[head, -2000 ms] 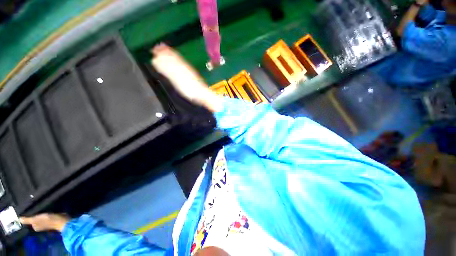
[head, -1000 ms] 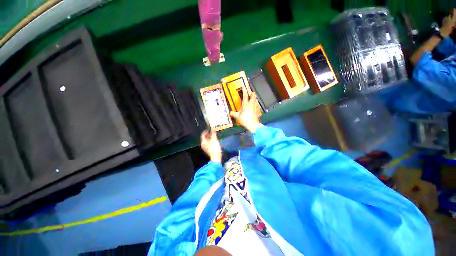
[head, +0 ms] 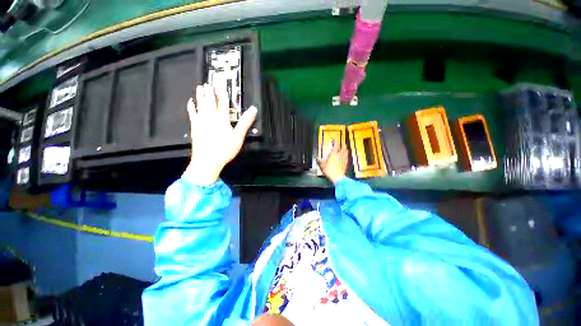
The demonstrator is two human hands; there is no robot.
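My left hand (head: pixel 216 130) is open with fingers spread over the right-end pocket of the large black foam tray (head: pixel 114 105). A silver-white phone part (head: pixel 224 63) lies in that pocket, its lower part hidden by my fingers. My right hand (head: pixel 334 162) touches the leftmost orange fixture frame (head: pixel 331 131) and covers its lower middle; I cannot tell if the fingers grip anything. A second orange frame (head: pixel 367 150) stands just right of it.
Further right are a black fixture base (head: pixel 396 148), a taller orange stack (head: pixel 436 137), an orange frame holding a glossy black screen assembly (head: pixel 476 135) and clear blister trays (head: pixel 541 137). A pink-wrapped post (head: pixel 358 54) rises behind. More phone parts (head: pixel 56 159) lie at far left.
The view has swung left. My left hand has moved from beside the leftmost frame to the foam tray, where a phone part now lies. My right hand has shifted from the second frame to the leftmost.
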